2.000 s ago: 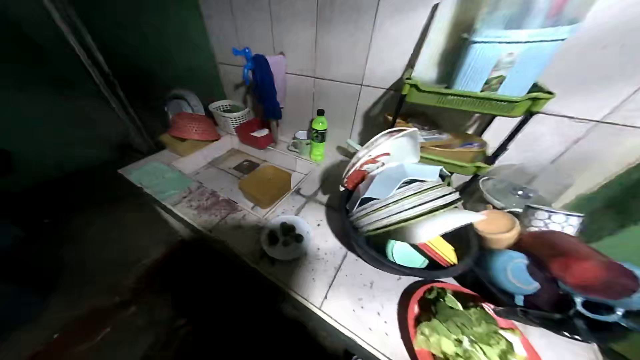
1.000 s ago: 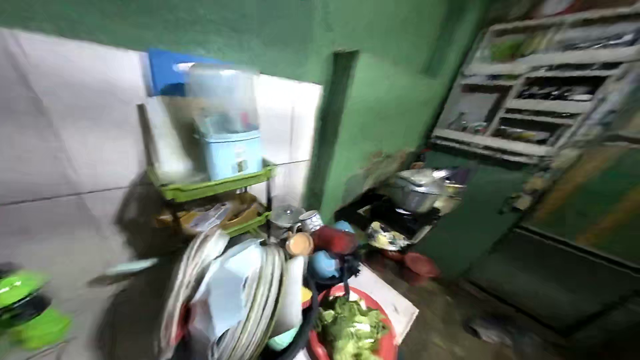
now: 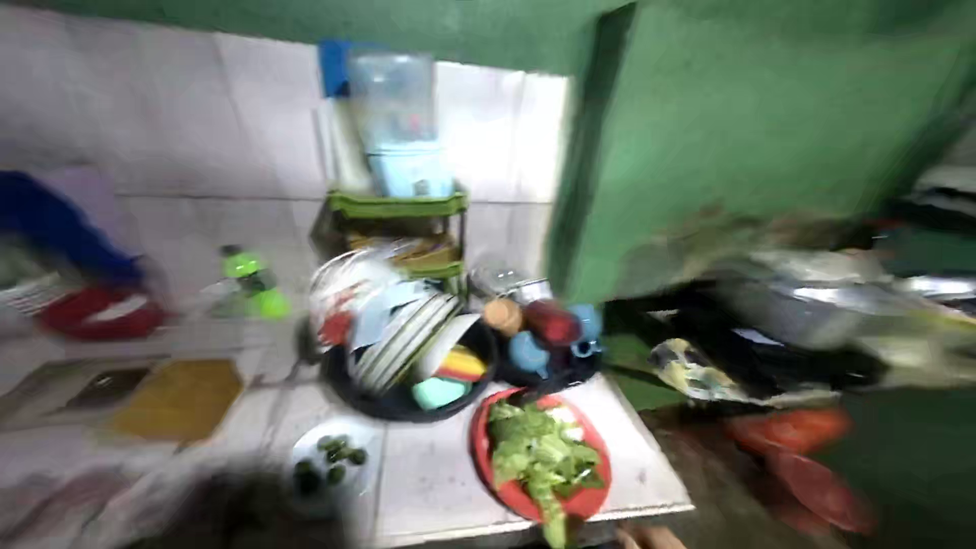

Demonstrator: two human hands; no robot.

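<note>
At the bottom edge of the head view, part of a hand (image 3: 648,536) shows just below the counter's front edge, near a red plate (image 3: 597,499) of leafy greens (image 3: 543,450). It appears to be my right hand; its fingers are blurred and cut off, so its grip cannot be told. My left hand is not in view. Left of the greens, a white plate (image 3: 358,438) holds several small green fruits (image 3: 335,455). Behind them stands a black basin (image 3: 415,412) with stacked plates (image 3: 404,347) and bowls.
Cups (image 3: 530,352) stand right of the basin. A green rack (image 3: 396,204) holds a clear and blue container (image 3: 412,168). A green bottle (image 3: 255,282), a red basket (image 3: 103,313) and a yellow-brown board or basin (image 3: 183,400) are at left. A pot (image 3: 770,305) sits at right, with red basins (image 3: 820,488) below.
The view has swung right and then partly back left. Part of a hand now shows at the bottom edge; none showed in the earlier frames.
</note>
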